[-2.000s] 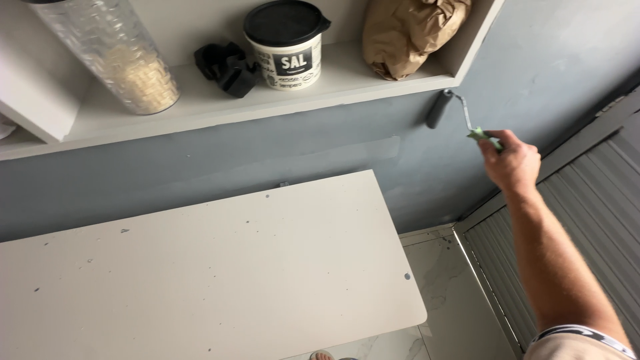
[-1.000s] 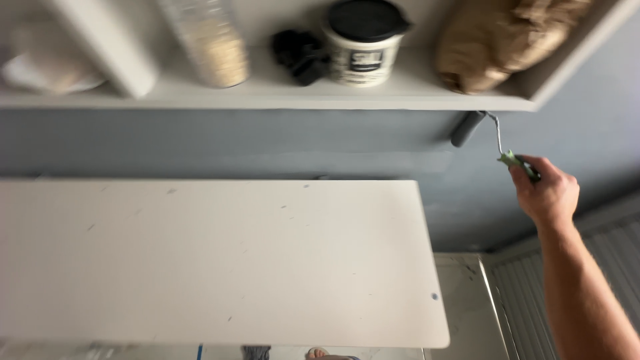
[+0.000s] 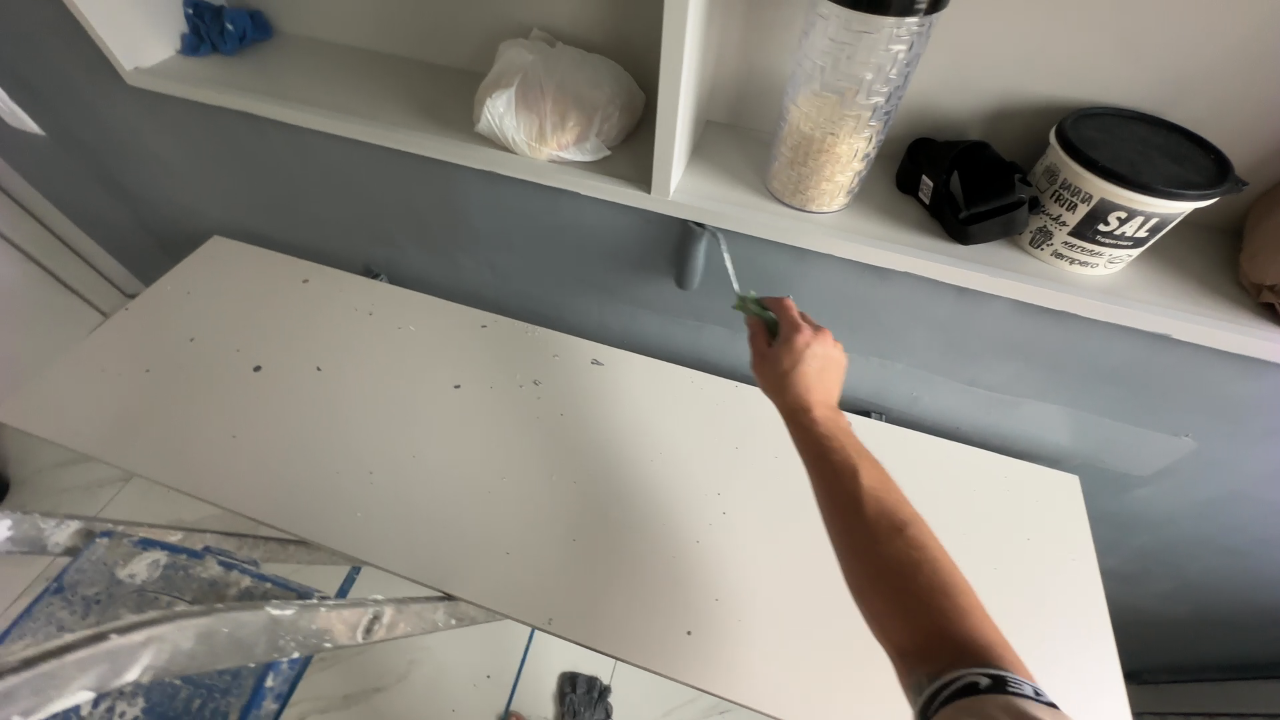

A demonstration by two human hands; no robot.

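My right hand (image 3: 800,355) grips the green handle of a small paint roller (image 3: 690,257). The roller's grey sleeve lies against the grey-blue wall (image 3: 560,262), right below the underside of the white shelf unit (image 3: 870,245). A bent metal rod joins sleeve and handle. The forearm reaches over a white tabletop (image 3: 470,470) marked with small paint specks. A lighter strip of paint (image 3: 1050,415) shows on the wall to the right of the hand. My left hand is out of the frame.
On the shelf are a blue cloth (image 3: 222,28), a tied plastic bag (image 3: 560,100), a clear container (image 3: 845,120), a black object (image 3: 968,190), a lidded tub (image 3: 1120,200) and a brown paper bag (image 3: 1262,245). A paint-spattered ladder (image 3: 240,635) stands at lower left.
My right hand has moved left along the wall with the roller, from below the paper bag to below the shelf divider. The view has swung left and tilted.
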